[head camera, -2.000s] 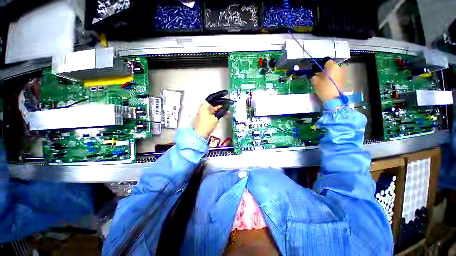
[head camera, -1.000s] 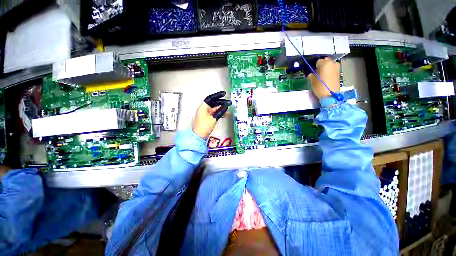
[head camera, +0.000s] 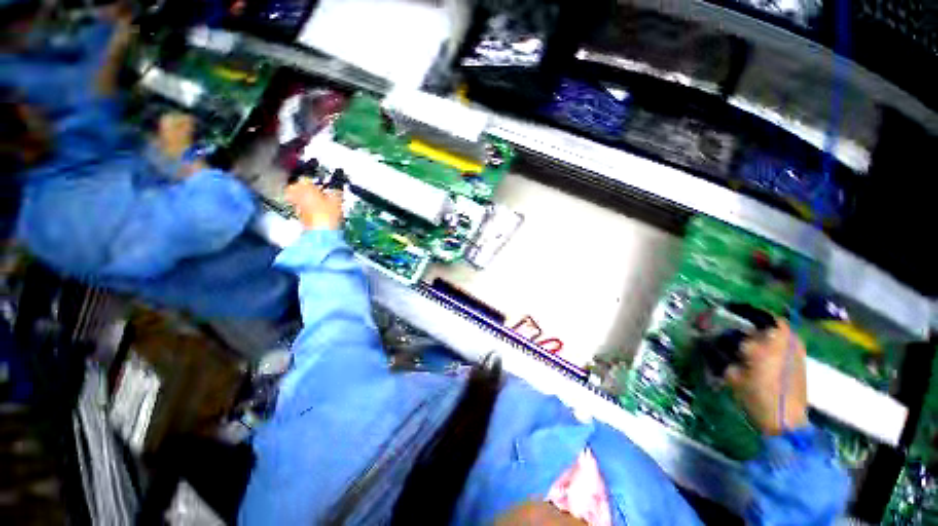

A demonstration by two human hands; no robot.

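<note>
My left hand (head camera: 317,202), with black finger cots, is at the near left edge of the left green circuit board (head camera: 360,121), by the end of its long white bar (head camera: 386,182). My right hand (head camera: 771,378), blurred, is over the right green circuit board (head camera: 710,252), left of its white bar (head camera: 854,401). Its black-covered fingers point left over the board. Blur and the fingers hide whether either hand holds anything. A blue cord runs down to the right wrist.
The metal rail (head camera: 442,318) runs along the near side. A labelled bag (head camera: 499,236) lies beside the left board, a reddish bag (head camera: 309,111) beyond its left end. Bins of blue parts (head camera: 591,106) stand behind. Another person's sleeve (head camera: 134,221) and hand (head camera: 177,134) are at left.
The view has turned left and tilted. My left hand has moved from between the boards to the left board. My right hand has moved from the far block to nearer the board's middle.
</note>
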